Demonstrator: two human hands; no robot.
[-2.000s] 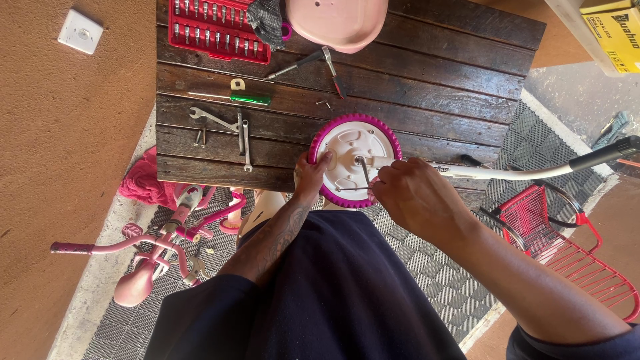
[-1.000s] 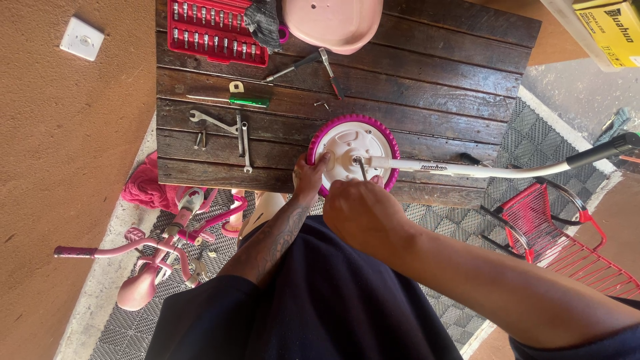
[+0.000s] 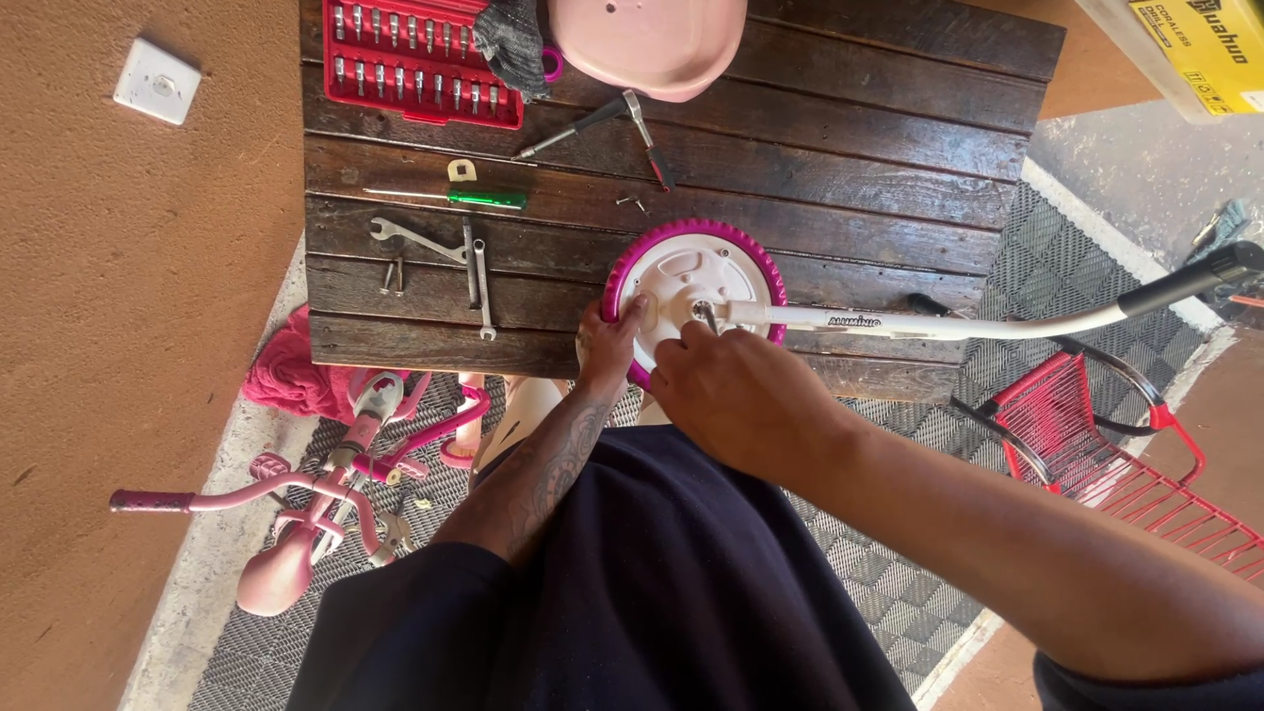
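A white wheel with a magenta tread [image 3: 681, 267] stands out over the near edge of the slatted wooden table [image 3: 839, 128]. My left hand [image 3: 610, 344] grips its left rim, thumb on the white face. From the hub, a white tube [image 3: 938, 324] with a black end runs right. My right hand [image 3: 736, 390] is closed on a metal tool [image 3: 709, 316] that meets the hub; its handle is mostly hidden in the fist. Left of the wheel lie wrenches [image 3: 482, 286], bolts [image 3: 393, 276] and a green-handled screwdriver [image 3: 484, 199]. Small screws [image 3: 632, 203] lie above the wheel.
A red socket case [image 3: 425, 114], a dark cloth [image 3: 512, 44], a pink plastic seat [image 3: 652, 39] and a ratchet-like tool [image 3: 647, 143] occupy the table's far side. On the floor, a pink child's bicycle [image 3: 316, 504] stands left and a red chair [image 3: 1076, 425] right.
My right hand has turned and closed over the tool at the hub; two seconds ago more of the tool's metal showed. My left hand stays on the wheel's rim.
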